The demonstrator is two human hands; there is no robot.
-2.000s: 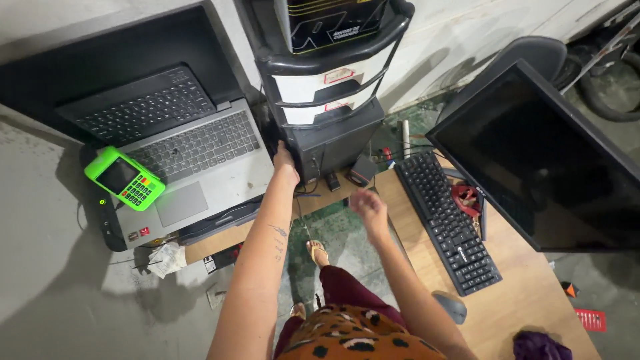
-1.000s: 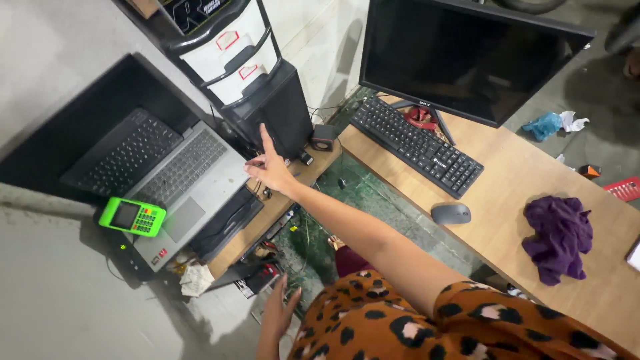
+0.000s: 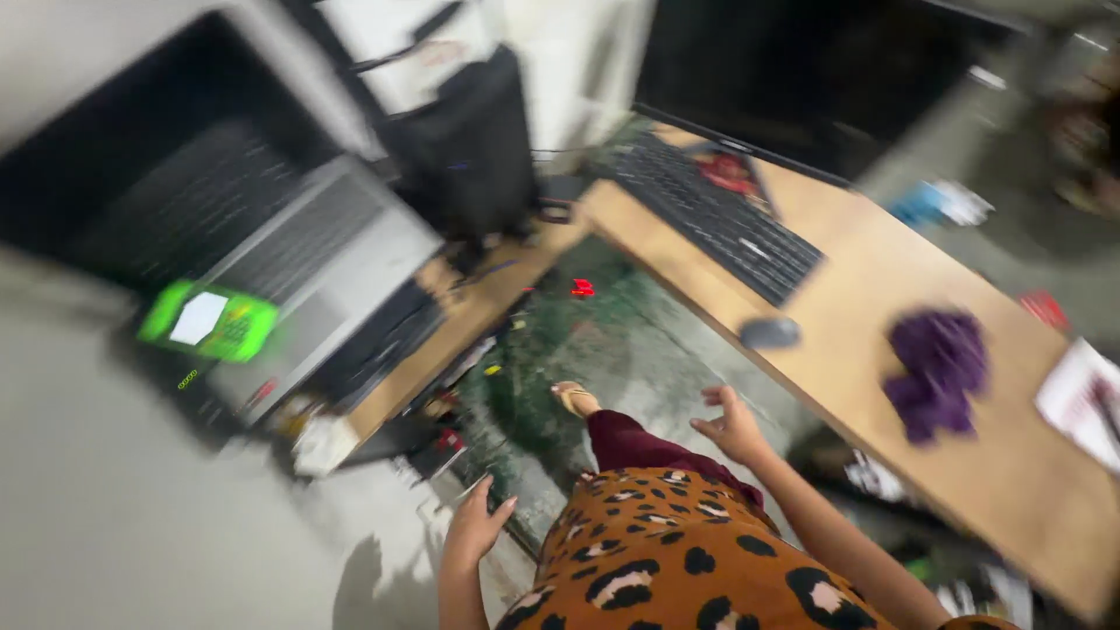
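My left hand [image 3: 477, 525] hangs low in the middle of the view with its fingers apart and nothing in it, above the floor beside the left desk. Over the floor near the front edge of the right desk, my right hand [image 3: 731, 426] is also empty, its fingers spread. A laptop [image 3: 350, 249] stands on the left desk with a green card terminal [image 3: 208, 322] on its near left corner. On the right desk are a black keyboard [image 3: 713, 219], a dark mouse [image 3: 770, 332] and a crumpled purple cloth [image 3: 938, 372]. The picture is blurred.
A black computer tower [image 3: 468, 149] stands behind the laptop, below a drawer unit [image 3: 429, 57]. A large monitor [image 3: 814, 79] is behind the keyboard. The wooden right desk [image 3: 840, 324] borders the green-grey floor [image 3: 569, 341] at my feet. White paper [image 3: 1085, 407] lies at its right side.
My right hand, which pointed near the computer tower a second ago, has drawn back over the floor by the right desk. Earlier, my left hand was at the tower; it is now low.
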